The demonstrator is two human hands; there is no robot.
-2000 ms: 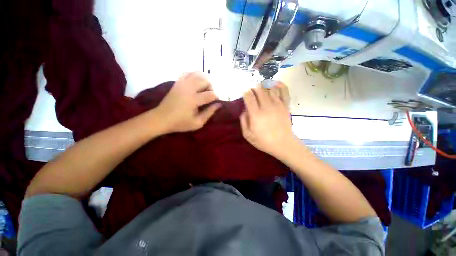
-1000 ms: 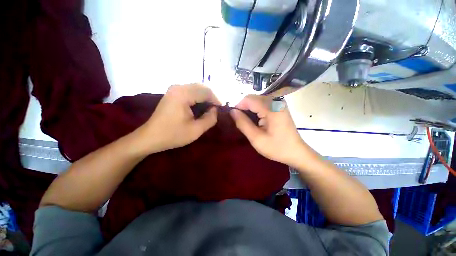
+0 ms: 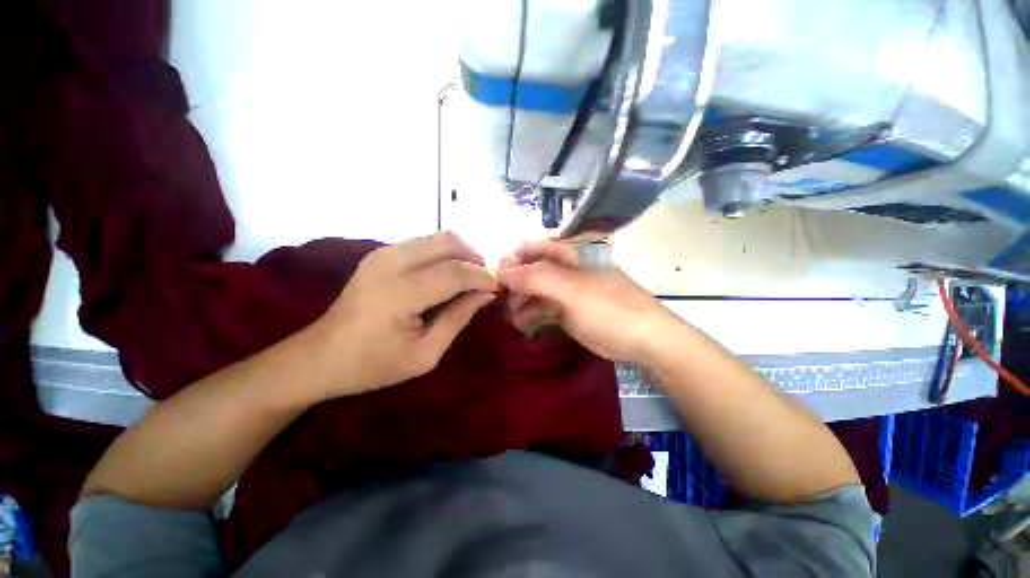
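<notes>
A dark red garment piece (image 3: 452, 395) lies over the table's front edge and into the lap, below the head of the white and blue sewing machine (image 3: 836, 68). My left hand (image 3: 401, 305) pinches the cloth's edge between thumb and fingertips, just in front of the needle area. My right hand (image 3: 582, 299) pinches the same edge, its fingertips touching the left ones. A pale band shows on a right-hand finger. The presser foot (image 3: 551, 209) is partly seen in bright glare. The pinched edge is mostly hidden by the fingers.
A larger maroon garment pile (image 3: 136, 203) hangs at the left. A printed ruler strip (image 3: 779, 376) runs along the table's front edge. A small dark tool (image 3: 946, 367) lies at the right end by an orange-red cord (image 3: 974, 339). Blue crates (image 3: 928, 452) stand below right.
Since two seconds ago, my hands have come together, from lying apart on the cloth to pinching its edge. Since one second ago, the fingertips have closed the small gap between them.
</notes>
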